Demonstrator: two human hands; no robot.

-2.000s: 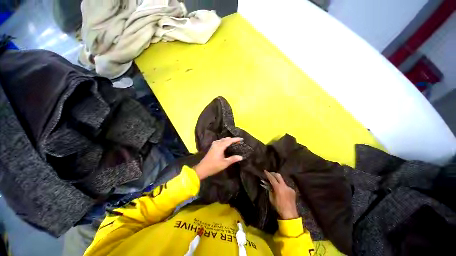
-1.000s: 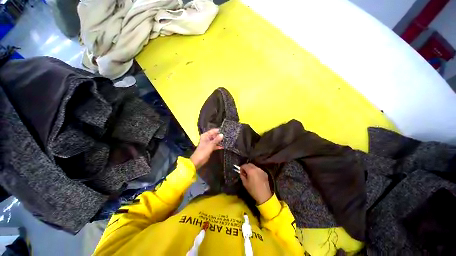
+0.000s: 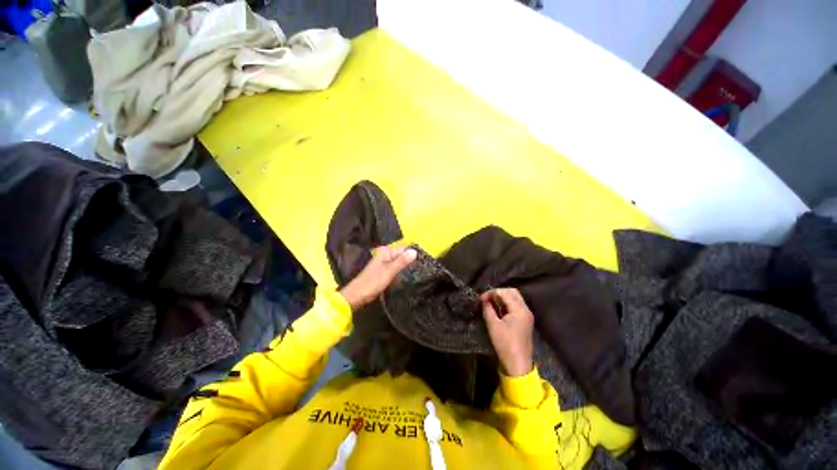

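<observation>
A dark tweed jacket [image 3: 431, 303] with speckled cloth and plain dark brown lining [image 3: 569, 307] lies bunched in front of me on the yellow table. My left hand [image 3: 381, 274] pinches its speckled edge between thumb and fingers. My right hand [image 3: 507, 321] pinches the same edge further right, so the edge runs between both hands. A rounded, lined fold of the jacket stands up beyond my left hand. I cannot tell whether the snips are still in my right hand; no blade shows clearly.
The yellow table [image 3: 440, 138] has a raised white edge [image 3: 587, 128] beyond it. A cream cloth heap [image 3: 197, 69] lies at its far left. A tweed jacket pile [image 3: 734, 340] is at right, another [image 3: 119, 294] at left. Loose dark threads [image 3: 580, 431] lie near my right sleeve.
My right hand has moved from below the edge to grip it at the right, and the edge is now spread between both hands. The snips seen earlier no longer show clearly. The view has shifted.
</observation>
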